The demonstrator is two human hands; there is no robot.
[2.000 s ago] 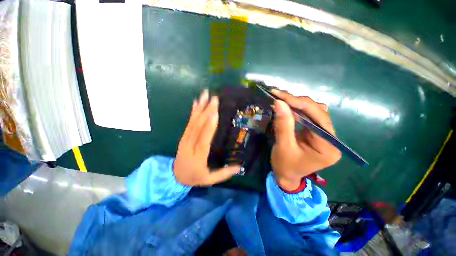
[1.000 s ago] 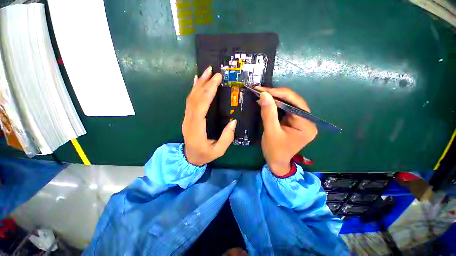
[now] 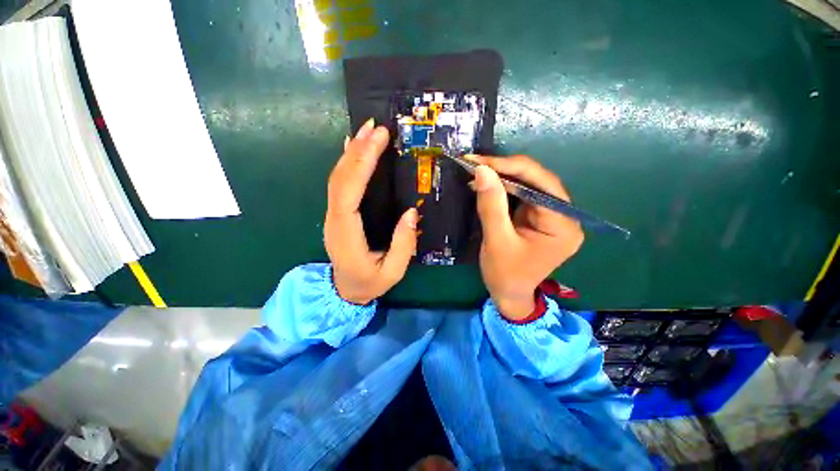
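Note:
An opened phone assembly point(image 3: 447, 202) lies on a black foam pad point(image 3: 368, 78) in front of me. Its silver and blue main board point(image 3: 456, 129) is at the far end, and an orange flex cable point(image 3: 425, 175) runs down its middle. My right hand point(image 3: 525, 230) holds dark tweezers point(image 3: 553, 202) like a pen, their tips at the board's near edge by the flex cable. My left hand point(image 3: 361, 221) rests along the phone's left side, fingers apart, thumb on the phone's edge. Whether it grips the phone is hard to tell.
Small yellow Kapton tape pieces point(image 3: 355, 20) lie beyond the pad. A white liner sheet point(image 3: 157, 110) and a thick stack of liner sheets point(image 3: 64, 147) are at the left. Dark trays point(image 3: 645, 345) with pockets sit over something blue below the bench edge at right.
My view has shifted since the first frame. The tweezer tips have moved from the tape pieces to the phone's board. My left hand has since opened a little wider beside the phone.

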